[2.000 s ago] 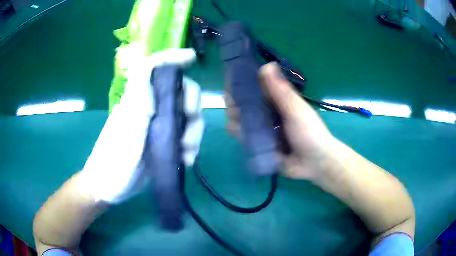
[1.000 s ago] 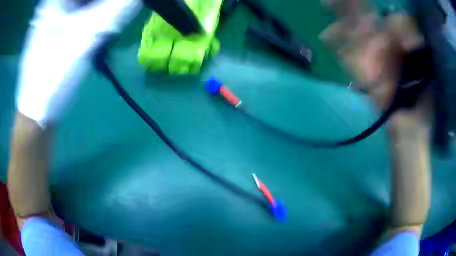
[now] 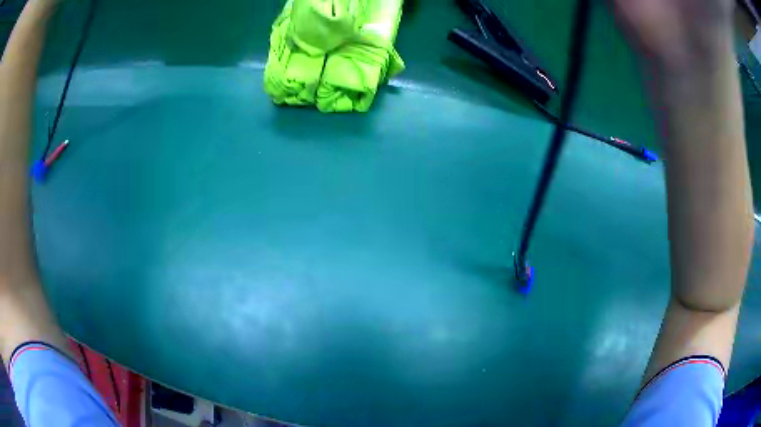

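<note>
My left hand is out of the picture; only its bare forearm shows at the left edge. My right hand (image 3: 672, 25) is blurred and cut off by the top edge at the upper right; whether it holds anything cannot be told. A black cable (image 3: 551, 158) runs down from the top edge, left of my right hand, to a blue plug connector (image 3: 525, 279). Another thin cable (image 3: 68, 75) runs down beside my left forearm to a blue plug connector (image 3: 38, 170) with a short red wire end (image 3: 57, 153). The upper ends of both cables are out of view.
A lime-green folded bundle (image 3: 334, 58) lies at the top middle of the green bench (image 3: 275, 217). A black battery clamp (image 3: 505, 62) lies right of it, near a cable with a blue plug (image 3: 647, 155). Red and grey objects show below the front edge.
Both hands have moved up and outward, the left out of the picture. The two plugs, in the middle before, are now far left and right of centre. The white glove no longer shows.
</note>
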